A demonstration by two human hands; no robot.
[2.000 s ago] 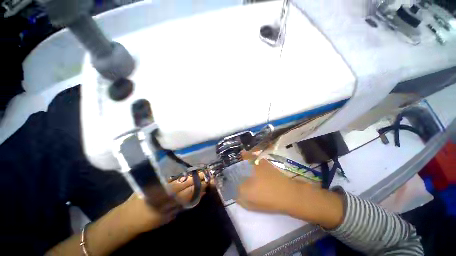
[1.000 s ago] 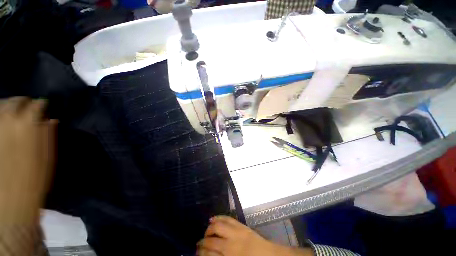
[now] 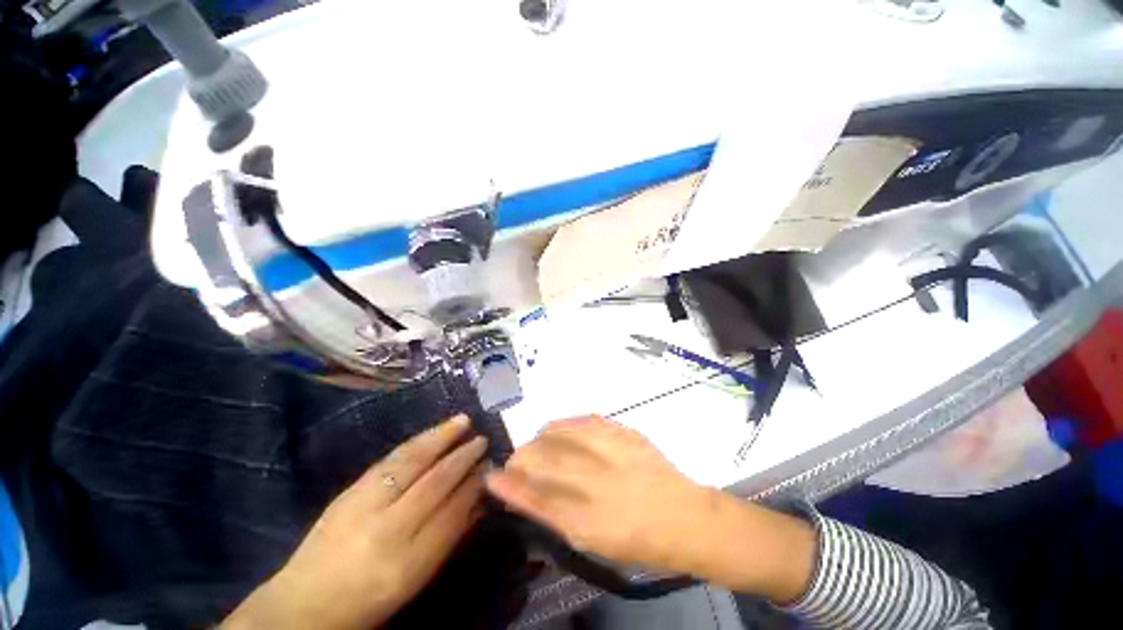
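The dark garment piece (image 3: 185, 406) with faint stitched lines lies left of the needle and runs under the presser foot area (image 3: 431, 357). My left hand (image 3: 388, 523) lies on the cloth with its fingers extended toward the presser foot. My right hand (image 3: 603, 498) is at the cloth's right edge, its fingertips close to my left fingertips and pinching the edge. A black tape (image 3: 591, 566) trails from under my right hand toward the table edge. A small grey block (image 3: 498, 383) stands beside the presser foot. The needle tip cannot be made out.
The white machine head (image 3: 431, 111) fills the top. A beige card (image 3: 628, 240) and white cloth band (image 3: 764, 148) hang on its arm. Snips (image 3: 696, 359), black strips (image 3: 770, 394) and a dark square (image 3: 751, 308) lie under the arm. A red bin (image 3: 1084, 382) stands right.
The view has shifted closer to the machine. My left hand has come from the far left onto the cloth, and my right hand has moved up from the table edge toward the presser foot.
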